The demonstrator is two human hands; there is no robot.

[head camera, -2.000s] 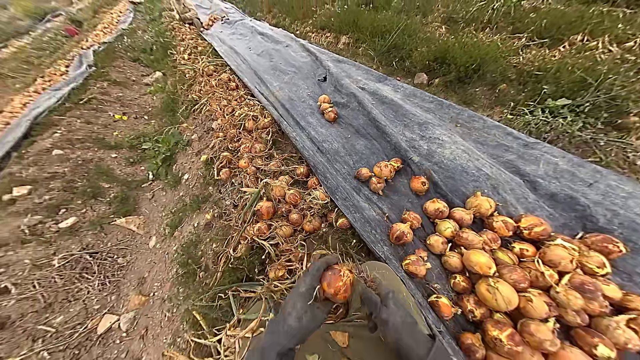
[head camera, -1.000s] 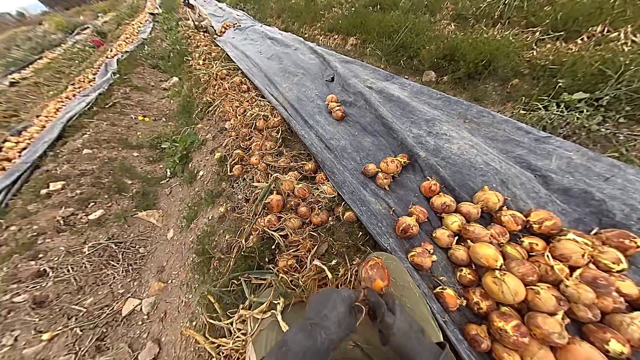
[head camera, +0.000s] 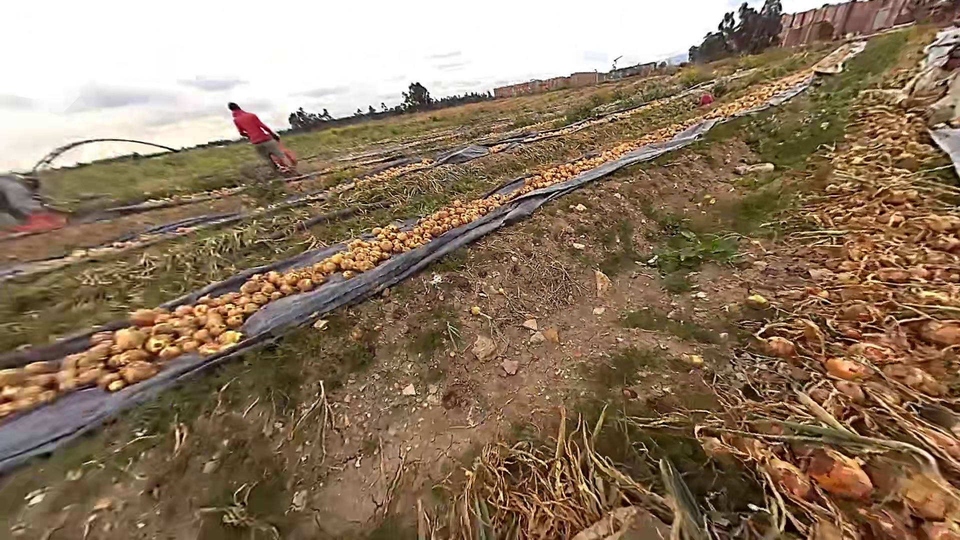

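Observation:
Neither my left hand nor my right hand shows in the head view now, so what they hold is hidden. Onions with dried stalks [head camera: 840,472] lie in a thick row along the right side, nearest to me. Cut, dry onion tops [head camera: 540,480] are heaped at the bottom centre. Further left, a long row of onions [head camera: 202,319] rests on a strip of dark plastic sheeting [head camera: 300,304] that runs from the lower left to the upper right.
Bare soil with stones [head camera: 510,345] and weeds lies between the two rows. A person in a red top [head camera: 259,135] stands far off at the upper left. Another person [head camera: 19,199], blurred, is at the left edge near a red object. More sheeting strips and brick walls [head camera: 847,21] are beyond.
The view has swung far to the left and up. Both gloved hands, the onion at them and the wide sheet with its onion pile have left the frame.

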